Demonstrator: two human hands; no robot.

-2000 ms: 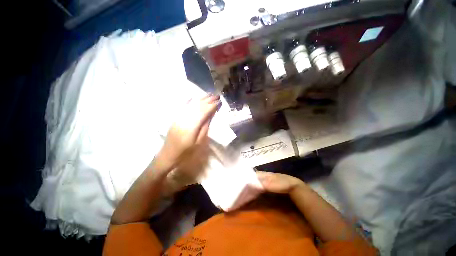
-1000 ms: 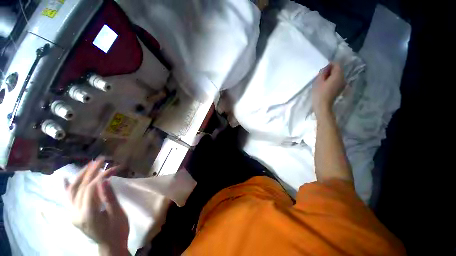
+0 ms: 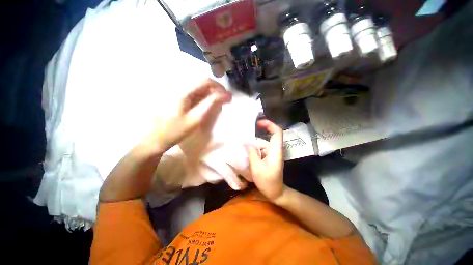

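A white fabric piece (image 3: 223, 142) is bunched in front of the overlock machine (image 3: 259, 31), between my two hands. My left hand (image 3: 194, 116) is at its upper left, just below the needle area (image 3: 248, 64), with thumb and fingers closed on its edge. My right hand (image 3: 267, 160) is at its lower right, its fingers bent around the fabric edge. The fabric's upper end reaches the needle area; the presser foot cannot be made out.
A big white fabric pile (image 3: 103, 103) lies left of the machine. Loose white-grey fabric (image 3: 415, 171) lies at the right. White tension knobs (image 3: 337, 33) stand on the machine front. A small dark tool (image 3: 347, 89) lies below them.
The view has swung back from the right-hand heap to the machine. My right hand has left that heap and is now at the fabric piece with my left hand.
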